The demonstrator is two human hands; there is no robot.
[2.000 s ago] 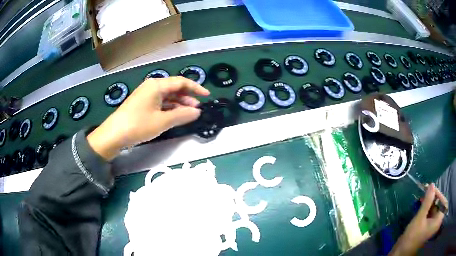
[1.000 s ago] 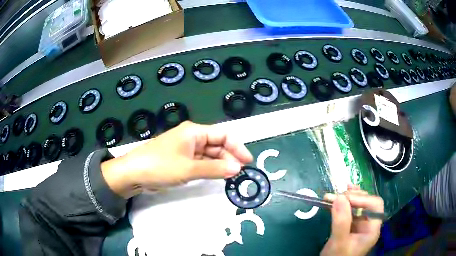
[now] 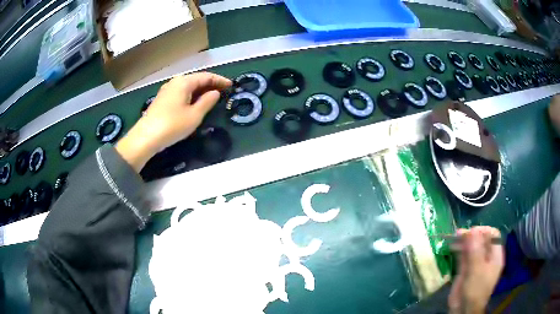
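Observation:
My left hand (image 3: 175, 113) is over the belt, thumb and forefinger at the upper left edge of a fitted ring (image 3: 244, 108). This black ring with a pale C band overlaps another fitted ring (image 3: 255, 82) behind it. My right hand (image 3: 479, 264) is blurred and grips the slim tweezers (image 3: 457, 238), which point left. Their tips are too blurred to see. A blurred white C-shaped insert (image 3: 388, 234) is left of them, beside the clear plastic bag (image 3: 417, 214); I cannot tell if they touch it. The white pile of inserts (image 3: 212, 260) lies on the near bench.
Fitted and plain black rings (image 3: 290, 124) lie in two rows on the green belt, behind a pale rail (image 3: 331, 150). A shiny bowl (image 3: 468, 184) with a dark brown block (image 3: 479, 138) across it is at the right. A cardboard box (image 3: 156, 56) and blue tray (image 3: 356, 18) are beyond.
My left hand has carried the fitted ring from above the pile up and left to the belt. My right hand and tweezers have moved right. The C insert near the bag has shifted slightly up and right.

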